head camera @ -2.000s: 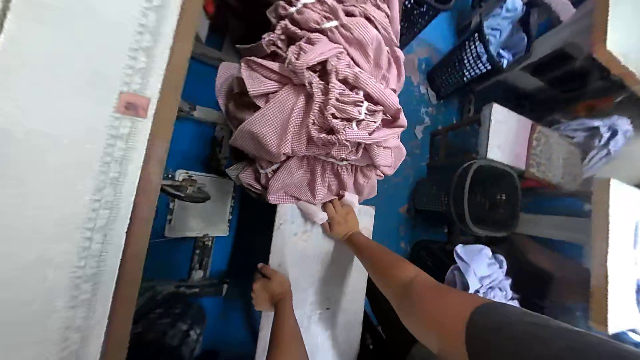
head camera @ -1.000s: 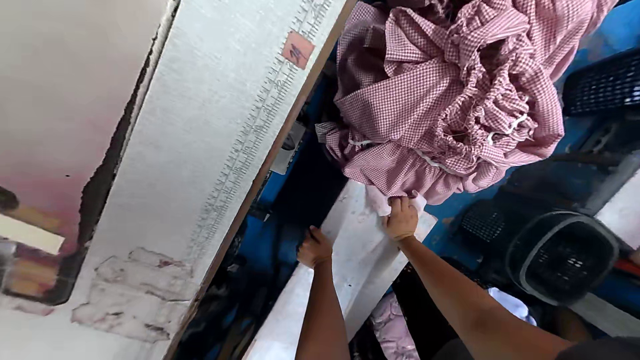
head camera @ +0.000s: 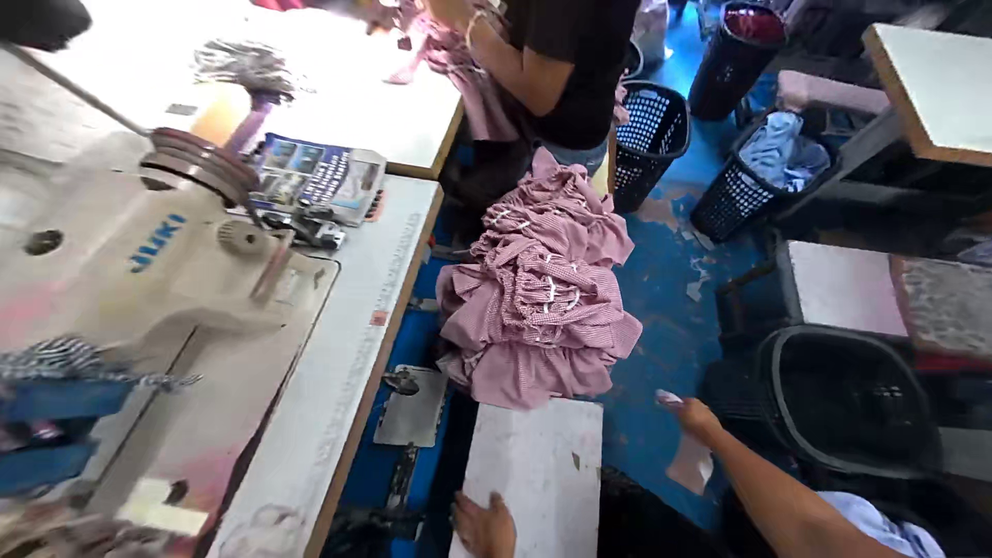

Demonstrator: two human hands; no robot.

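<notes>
A large heap of red-and-white checked gathered fabric (head camera: 542, 294) lies over the far part of a white bench board (head camera: 535, 465). My left hand (head camera: 484, 523) rests on the near left edge of that board, fingers spread, holding nothing. My right hand (head camera: 694, 418) is out to the right of the heap, above the blue floor; a small pale scrap (head camera: 668, 398) is at its fingertips. A Juki sewing machine (head camera: 163, 240) stands on the table to the left.
A person in a dark top (head camera: 577, 70) handles checked fabric at the far table (head camera: 422, 143). Black plastic baskets stand on the right, one wide basket (head camera: 852, 399) near my right arm and one with blue cloth (head camera: 783, 155). A metal pedal (head camera: 411, 407) is below the sewing table (head camera: 364, 341).
My right hand has left the near edge of the fabric heap and moved out to the right. My left hand now lies on the bench board. The view has swung to show more of the room.
</notes>
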